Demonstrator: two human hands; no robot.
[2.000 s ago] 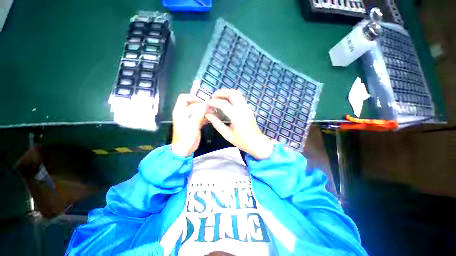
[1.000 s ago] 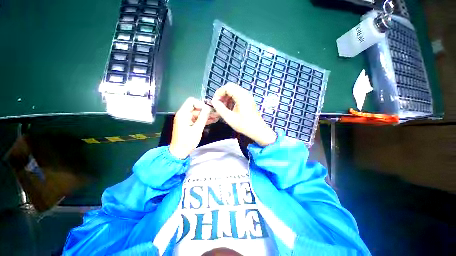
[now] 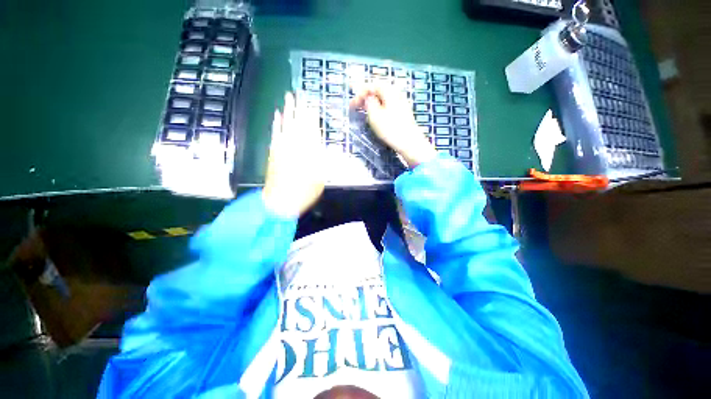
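The part sheet point(image 3: 443, 100), a grid of small dark rectangles with paler centres, lies nearly square to the table's front edge. My left hand point(image 3: 295, 156) is flat over its left side, fingers extended forward, blurred and overexposed. My right hand point(image 3: 388, 118) is above the middle of the sheet, its fingertips pinched on what looks like clear cover film point(image 3: 368, 148). The film stretches in shiny creases from those fingers toward the sheet's front edge. The fingertips are washed out, and the sheet under both hands is hidden.
A tall strip stack point(image 3: 204, 86) stands at left. At right are a dispenser bottle point(image 3: 538, 64), a white scrap point(image 3: 548, 140), an orange-handled tool point(image 3: 565, 181) and a full-sheet stack point(image 3: 620, 101) in clear plastic. A black tray point(image 3: 514, 9) is at the far edge, and a brown box point(image 3: 78, 292) is below left.
The sheet has turned from slanted to nearly square and lies farther left. My hands, earlier together at its near left corner, are apart: left flat, right moved forward and pulling up film.
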